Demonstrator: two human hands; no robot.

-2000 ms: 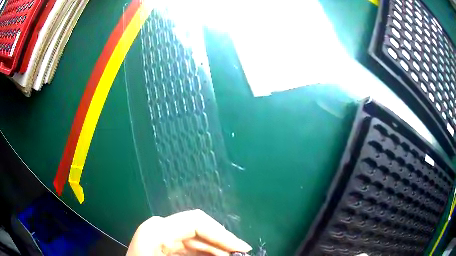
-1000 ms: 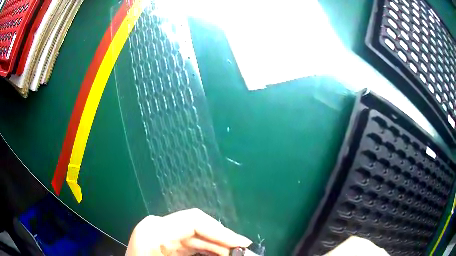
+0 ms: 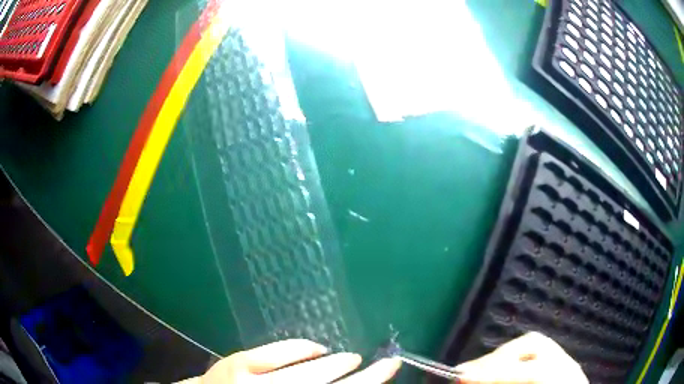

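Observation:
My left hand point(image 3: 300, 364) is at the bottom edge, partly cut off, its fingers stretched right across the lower end of the clear carrier sheet point(image 3: 266, 187). Whether it holds anything is hidden. My right hand point(image 3: 529, 361), also cut off below, grips thin silver tweezers point(image 3: 431, 365). Their tips point left, beside my left fingertips and a small dark clump of film scraps point(image 3: 390, 348). The clear sheet has rows of small oval outlines and runs up toward the glare.
A black blister tray point(image 3: 577, 255) is at right, with another holding pale parts point(image 3: 619, 90) behind it. A glaring white sheet point(image 3: 420, 67) lies at the back. Red and yellow tape point(image 3: 154, 150), a red tray point(image 3: 30, 37) on stacked sheets point(image 3: 94, 64), and a blue bin point(image 3: 75, 337) are left.
My left fingers have stretched out to the right, and the small dark part at their tips no longer shows. My right hand has come further into view, with tweezers now visible.

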